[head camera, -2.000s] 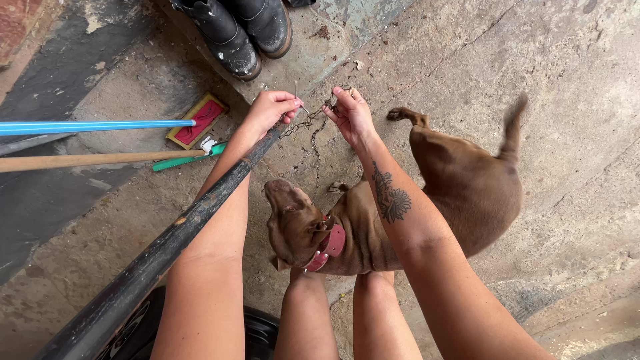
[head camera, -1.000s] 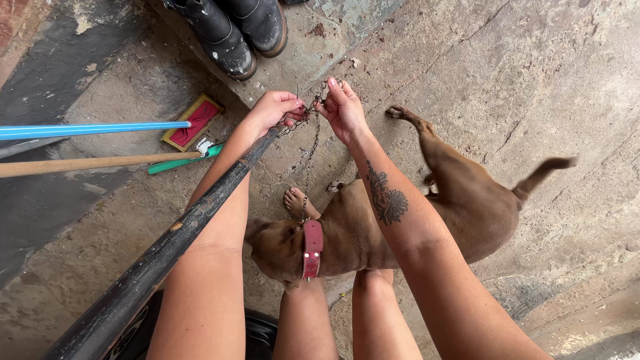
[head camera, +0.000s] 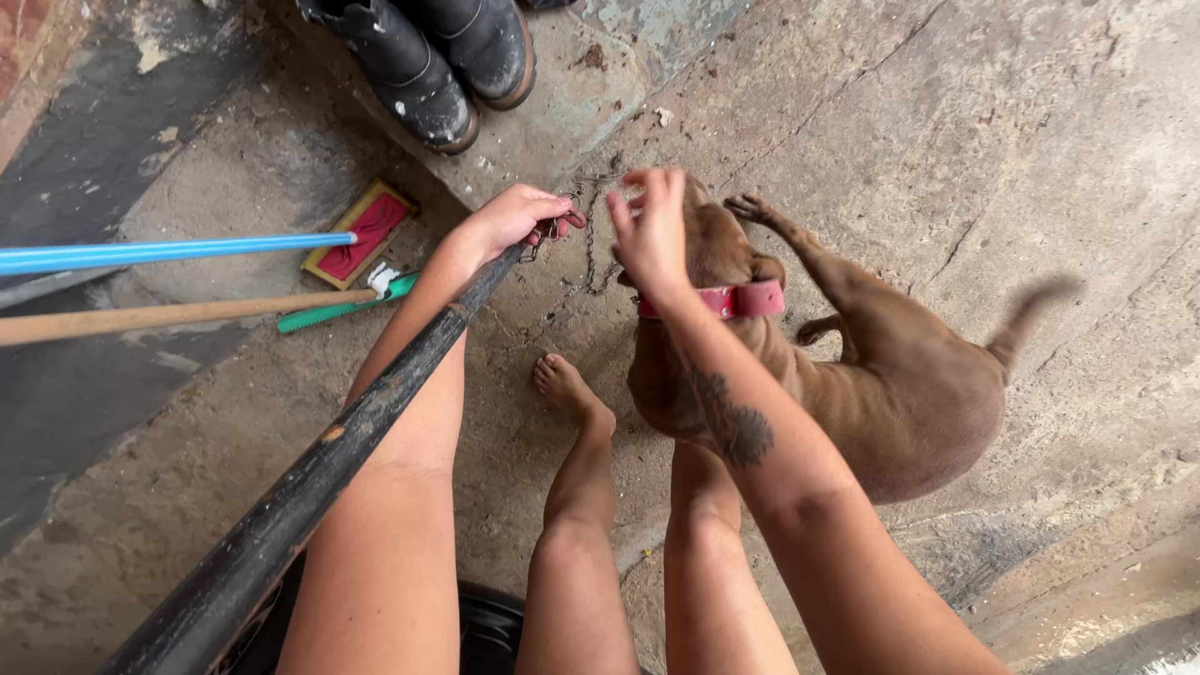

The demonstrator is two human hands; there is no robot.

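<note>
My left hand point(head camera: 527, 222) is closed around metal chain links and a ring point(head camera: 574, 204), beside the upper end of a worn black pole point(head camera: 375, 398) that slants to the lower left. A thin metal chain point(head camera: 591, 246) hangs or lies to the right of it. My right hand point(head camera: 653, 230), slightly blurred, is off the chain with its fingers apart, in front of the head of a brown dog point(head camera: 900, 375). The dog wears a wide red collar point(head camera: 741, 300), partly behind my right wrist. Its muzzle is largely hidden by that hand.
Black boots point(head camera: 412, 89) stand at the top. At left are a blue pole point(head camera: 178, 253) over a yellow-framed red squeegee or brush head point(head camera: 364, 234), and a wooden handle point(head camera: 187, 316) with a green head point(head camera: 347, 305). My bare foot point(head camera: 562, 380) rests on the concrete floor.
My right hand has let go of the chain and opened. The dog has moved its head up and to the right, from near my knees to beside that hand. My left hand stays at the pole's end.
</note>
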